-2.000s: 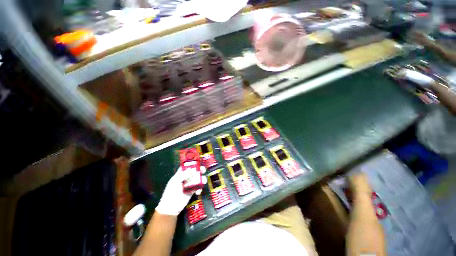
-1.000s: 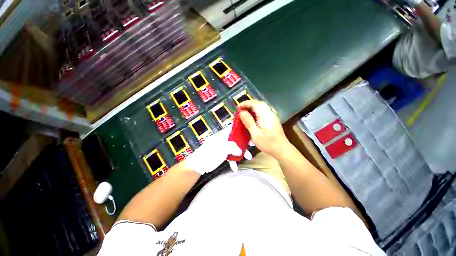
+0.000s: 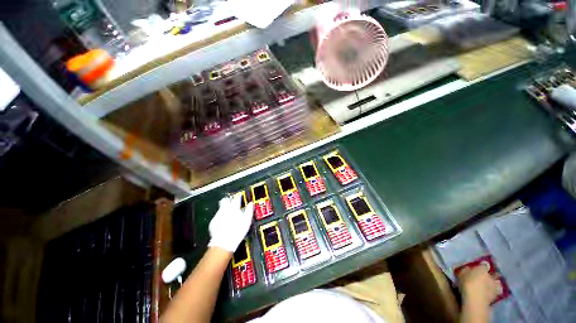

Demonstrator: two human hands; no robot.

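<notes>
Red keypad phones with yellow-framed dark screens lie in two rows in a clear tray. My left hand, in a white glove, is at the left end of the far row, with its fingers on a phone there that they mostly hide; only a yellow corner shows. My right hand is bare and low at the right, with its fingers on red back covers in the grey cover tray. The fingers hide part of the covers, so a grip cannot be made out.
The tray lies on the green bench. Behind it are stacked clear phone trays and a pink fan. A small white case and a black wrapped stack are at the left. More phones lie far right.
My hands were together on a red piece over the tray and have parted: the left to the tray's far-left pocket, where a phone now shows, the right to the covers. The view has shifted.
</notes>
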